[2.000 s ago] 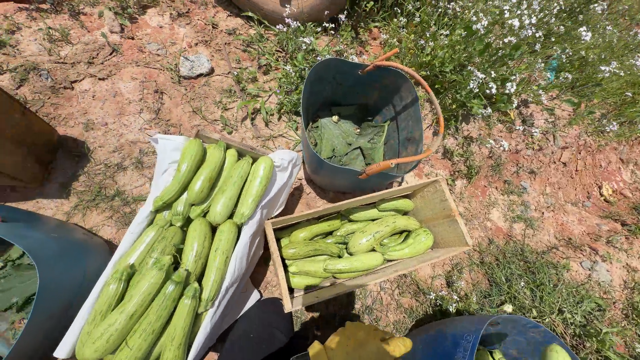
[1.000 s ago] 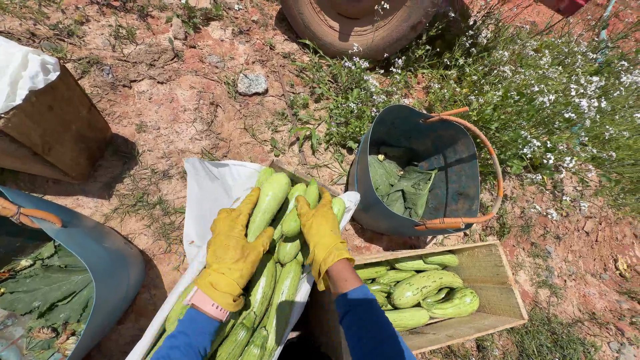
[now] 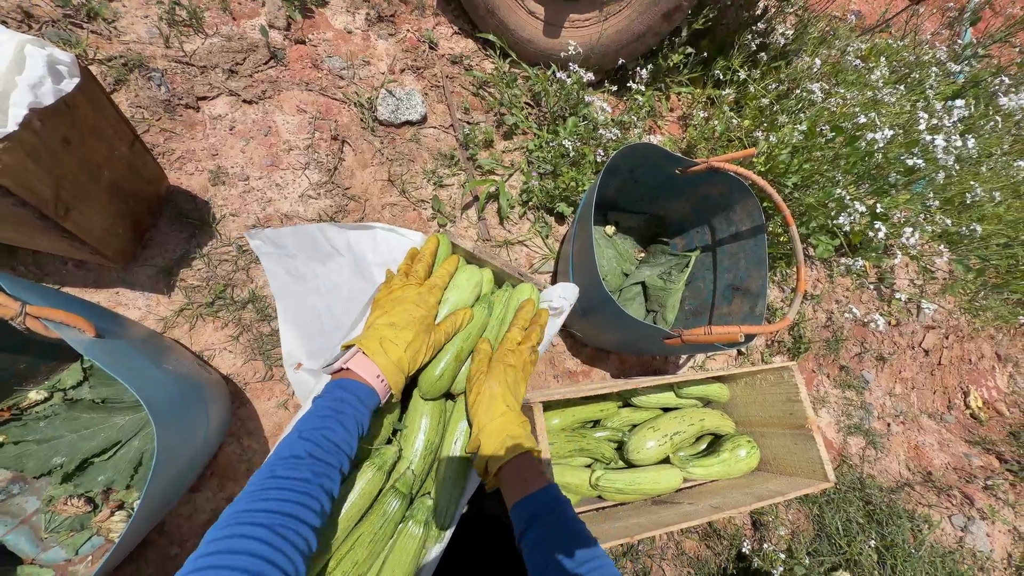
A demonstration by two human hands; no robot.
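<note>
Light green zucchini lie heaped lengthwise in a crate lined with white paper. My left hand, in a yellow glove, rests on the upper left of the heap, palm down with fingers spread. On the right side of the same heap lies my right hand, also gloved, its fingers extended over the zucchini. Neither hand plainly grasps one. Just right of my right hand, a wooden crate holds several more zucchini, some curved.
A blue bucket with an orange handle holds leaves behind the wooden crate. Another blue bucket with leaves stands at left, below a brown box topped with white paper. A tire is at the top, a stone on the soil.
Two seconds ago neither hand was on the heap; one second ago both were. Since then they have stayed on its upper part, with the fingers now lying flatter. The view has shifted.
</note>
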